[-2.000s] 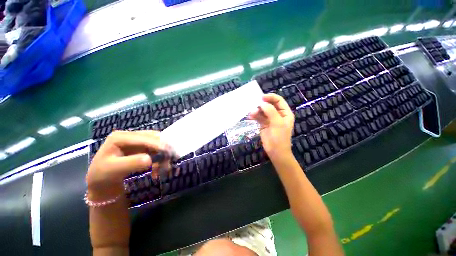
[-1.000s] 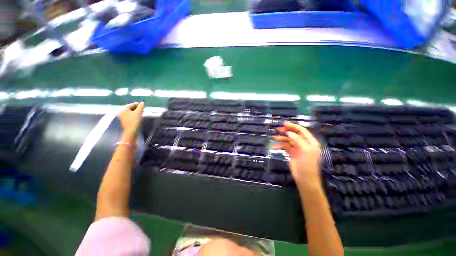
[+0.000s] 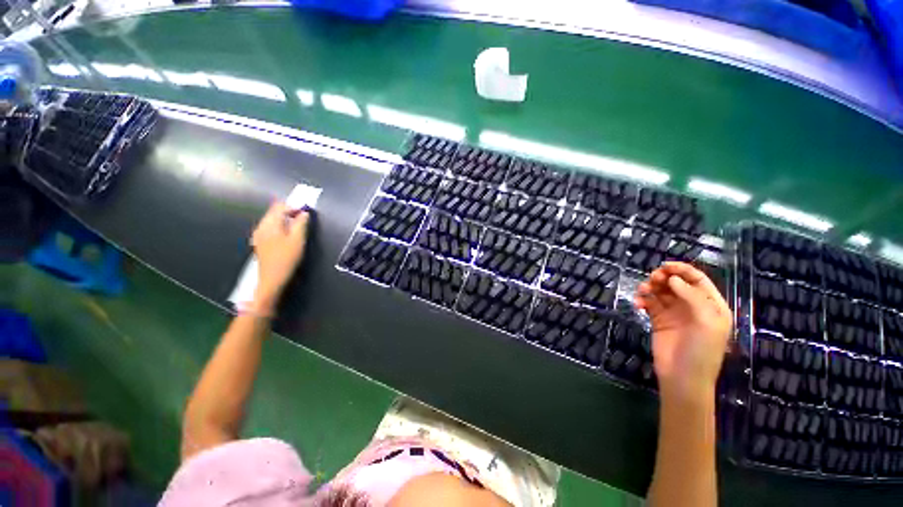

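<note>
My left hand (image 3: 278, 250) is over the dark bench surface, on a white strip (image 3: 244, 284) that shows above and below it. A small dark thing, seemingly a black part (image 3: 295, 211), is at its fingertips, partly hidden. My right hand (image 3: 690, 319) is over the right end of a clear tray (image 3: 473, 259) filled with slanted black parts. Its fingers are curled but apart, with nothing visible in them. A silvery, part-empty pocket (image 3: 631, 293) shows beside its fingertips.
A second clear tray of black parts (image 3: 745, 347) stands to the right. Stacked trays (image 3: 84, 149) lie at the far left. A white paper scrap (image 3: 500, 76) lies on the green surface beyond. Blue bins show at the top edge.
The view has shifted left. The white sheet held between both hands two seconds ago is out of them. My left hand has moved onto the strip; my right hand's fingers have curled more.
</note>
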